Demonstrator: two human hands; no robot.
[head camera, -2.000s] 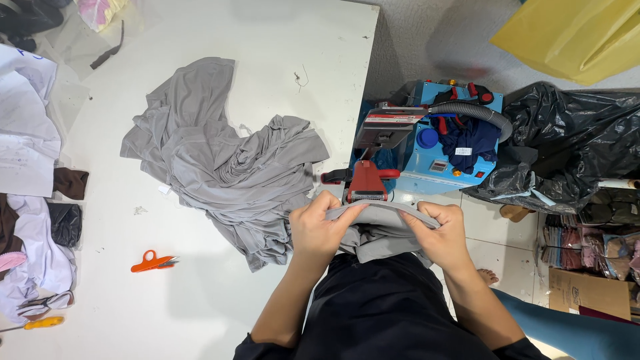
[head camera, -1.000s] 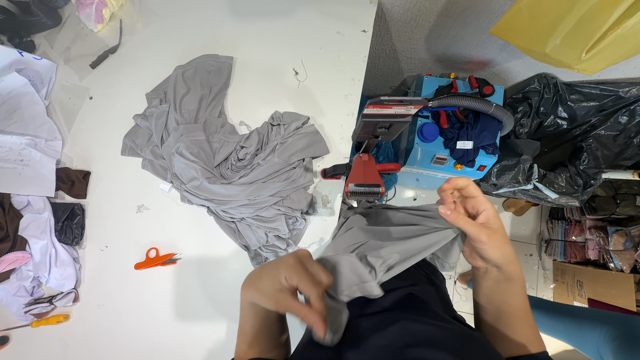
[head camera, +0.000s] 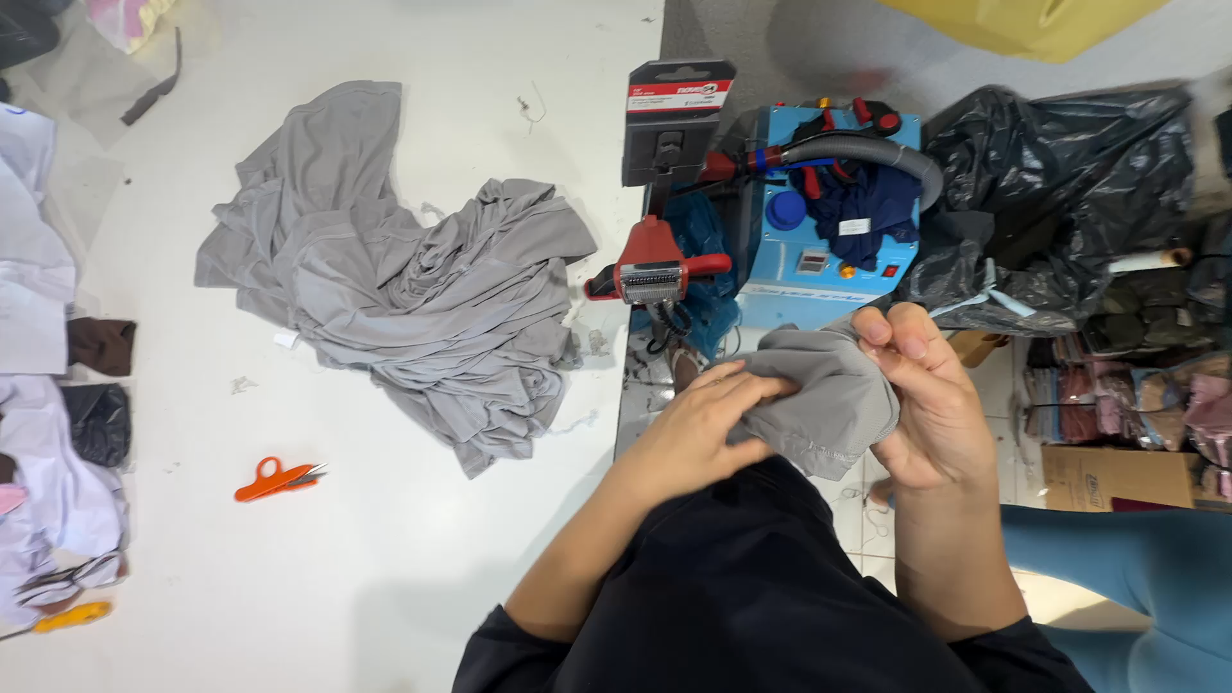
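A gathered piece of grey fabric (head camera: 818, 404) hangs between my hands, over my lap and beyond the table's right edge. My right hand (head camera: 929, 399) pinches its upper right edge between thumb and fingers. My left hand (head camera: 712, 428) is against its left side, with some fingertips tucked out of sight in the folds, so its hold is unclear. A rumpled heap of similar grey cloth (head camera: 414, 279) lies on the white table (head camera: 462, 577). Orange-handled thread snips (head camera: 279, 478) rest on the table, below and left of that heap.
A red-headed tool on a dark bracket (head camera: 652, 269) stands at the table's right edge. Beside it are a blue machine with a grey hose (head camera: 833, 231) and black plastic bags (head camera: 1049, 202). White cloths (head camera: 58, 452) line the table's left side. Packed garments and a cardboard box (head camera: 1116, 476) are at right.
The grey fabric was stretched between both hands, then lowered on its left side; now it is bunched up. My left hand has moved up and right from its place one second ago.
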